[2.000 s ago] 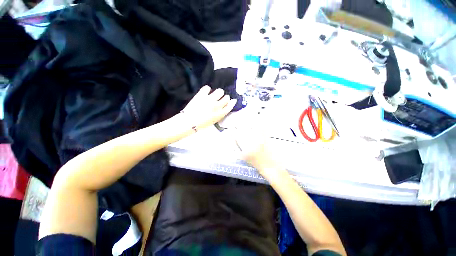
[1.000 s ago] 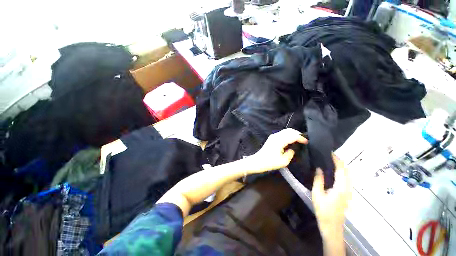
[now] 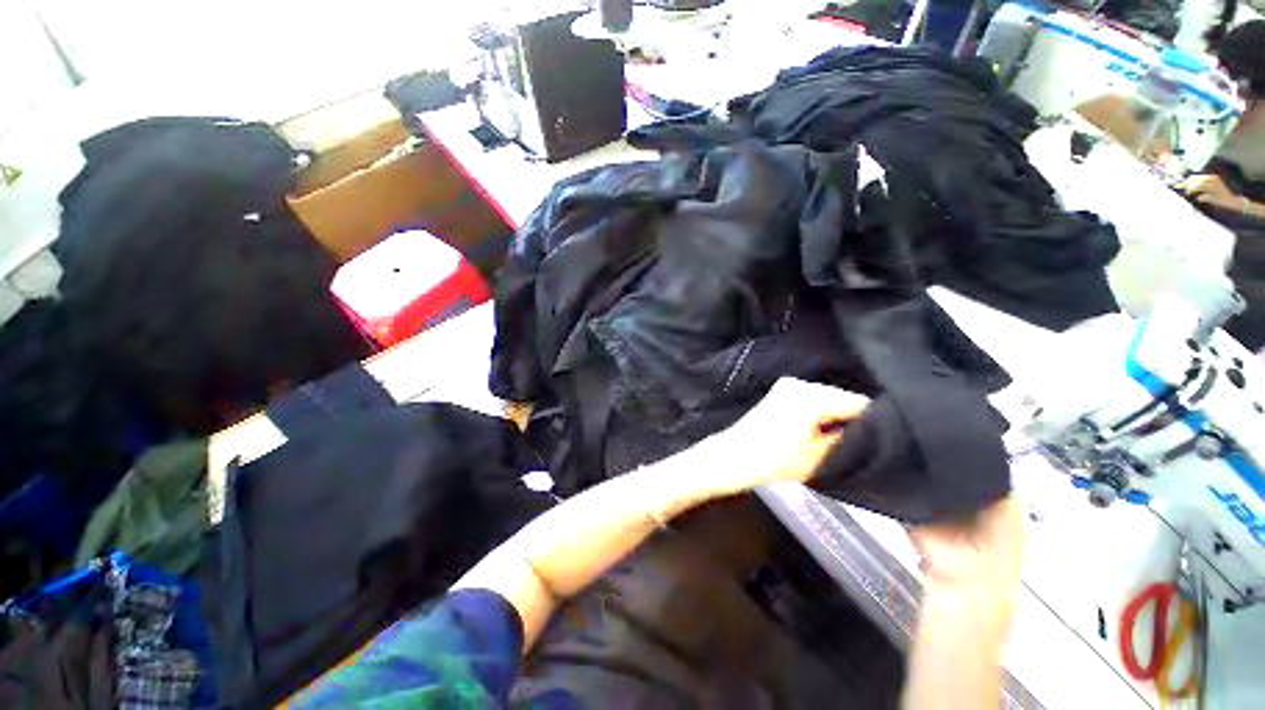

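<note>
A bulky black garment [image 3: 680, 264] lies heaped over the table edge in front of me. My left hand [image 3: 798, 437] grips the left side of a flat black section that belongs to it or lies against it. My right hand [image 3: 971, 534] holds the lower right end of that section, fingers mostly hidden behind the cloth. The section is raised a little over the table, left of the sewing machine [image 3: 1158, 382].
Scissors [image 3: 1158, 638] with red and orange-yellow loops lie at the lower right. A second dark cloth pile [image 3: 957, 180] sits behind. At left are a red-and-white stool or container [image 3: 402, 284], a cardboard box [image 3: 396, 194] and folded black cloth [image 3: 375, 499]. Part of a person [image 3: 1235, 194] shows far right.
The view has swung left from the machine's needle area to the heap. Since one second ago, both hands have spread and lifted the black section, and my right hand has moved right.
</note>
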